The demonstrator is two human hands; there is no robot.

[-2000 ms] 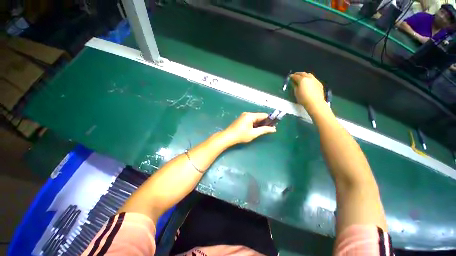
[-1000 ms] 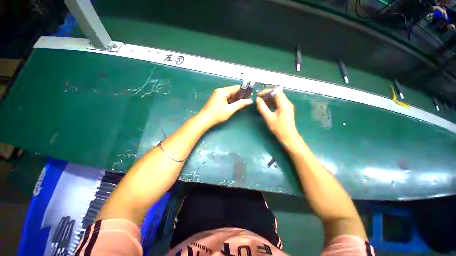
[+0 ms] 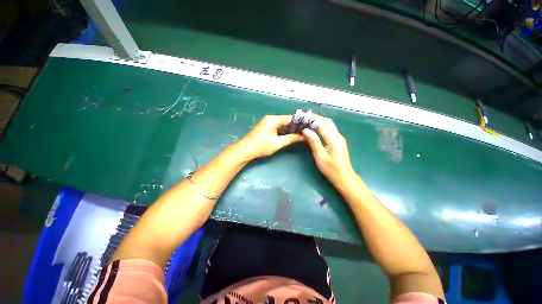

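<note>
A bunch of pen-shaped units with pale ends pointing away from me is held over the green worktop, just on my side of the white guide rail. My left hand grips the bunch from the left. My right hand grips it from the right, the fingers of both hands meeting around it. The exact number of units is hidden by the fingers. More single dark units lie spaced on the green conveyor beyond the rail.
The white guide rail crosses the view, with a metal post at its left. A yellow item lies near the rail at right. The blue bin with packed units is low left. A dark scrap lies on the worktop.
My right hand has come back from the conveyor with units and now meets my left hand at the bunch. The units now sit together in one bunch.
</note>
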